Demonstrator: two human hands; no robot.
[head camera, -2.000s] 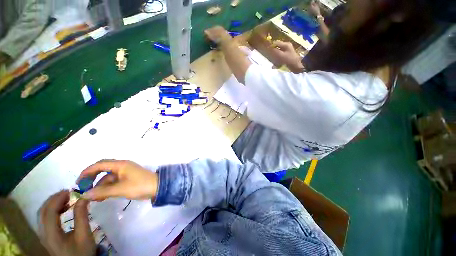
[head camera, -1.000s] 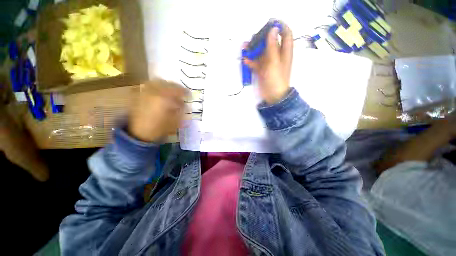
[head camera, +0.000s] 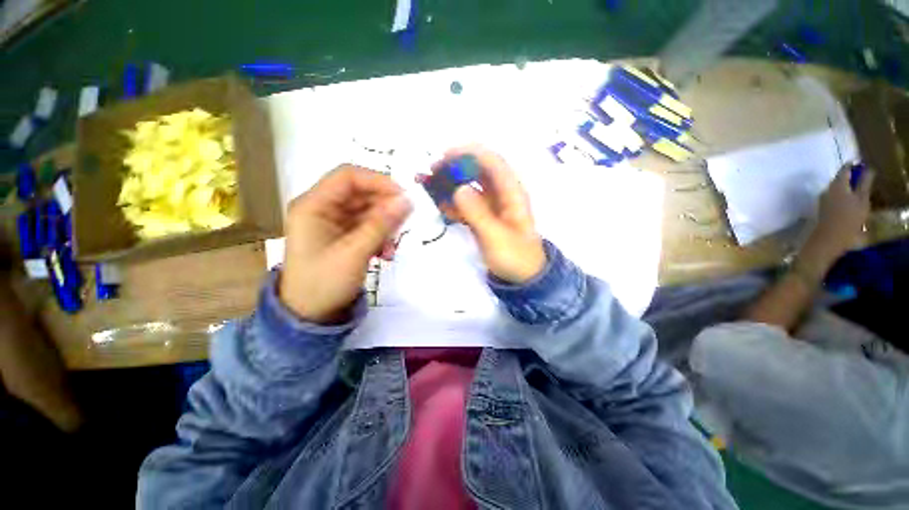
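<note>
My right hand (head camera: 503, 219) is closed around a blue battery pack (head camera: 454, 179) above the white work sheet (head camera: 588, 219). The pack's dark greenish end points up and left. A short dark lead hangs below the pack. My left hand (head camera: 344, 234) is just left of the pack, thumb and fingertips brought together; whether a small part is between them cannot be told. Thin leaded parts (head camera: 374, 147) lie on the sheet, partly hidden behind my left hand.
A cardboard box (head camera: 261, 159) of yellow pieces (head camera: 179, 174) stands at left, with blue packs (head camera: 45, 229) beside it. A heap of blue packs (head camera: 633, 115) lies at upper right. A green surface (head camera: 329, 35) runs along the back. Another person's hand (head camera: 845, 214) is at right.
The view has tilted up, showing more green surface. My left hand has come up from the leaded parts to beside the pack. My right hand has turned the pack, its end now facing my left hand.
</note>
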